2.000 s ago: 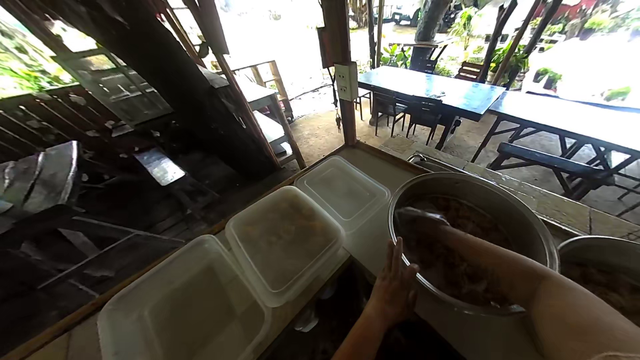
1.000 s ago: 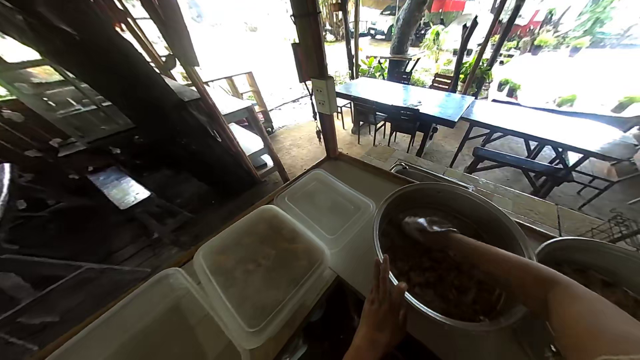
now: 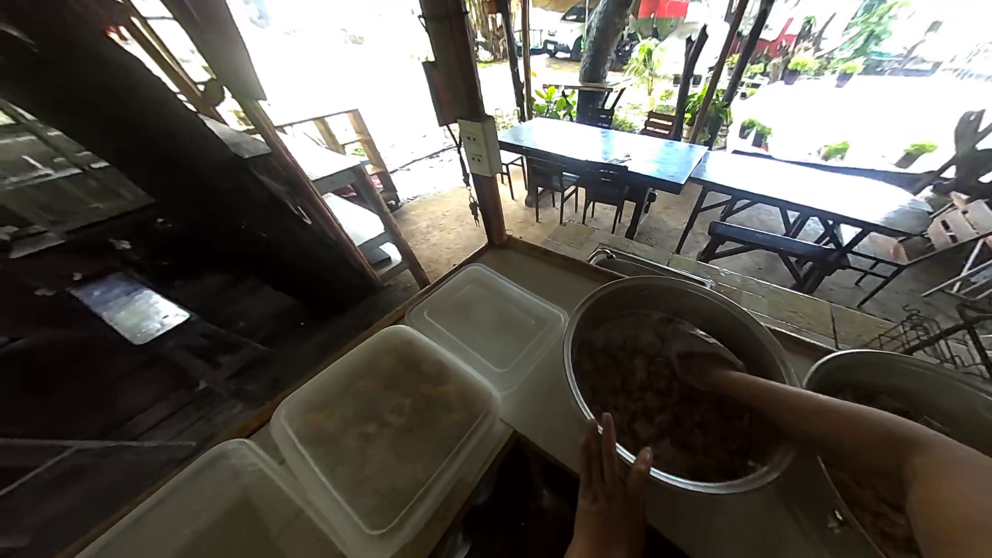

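A large round metal pot (image 3: pixel 577 364) stands on the counter, holding dark brown pieces of food (image 3: pixel 659 403) in liquid. My right hand (image 3: pixel 709 370) is down inside the pot among the food, on a shiny metal utensil (image 3: pixel 697 335) whose lower part is hidden. Against the near left rim of the pot rests my left hand (image 3: pixel 612 488), its fingers apart and upright. Left of the pot are a lidded plastic container with food showing through (image 3: pixel 387 426) and a smaller lidded one (image 3: pixel 488 318) behind it.
At the lower left lies another translucent container (image 3: pixel 209 511). A second metal pot with food (image 3: pixel 914 372) stands at the right, near a wire rack (image 3: pixel 922 333). Behind the large pot is a metal sink (image 3: pixel 651 267). A wooden post with an outlet box (image 3: pixel 479 147) rises at the counter's far corner.
My right hand and the metal utensil have gone lower into the food. My left hand stays at the pot's near rim. The view has turned somewhat to the right.
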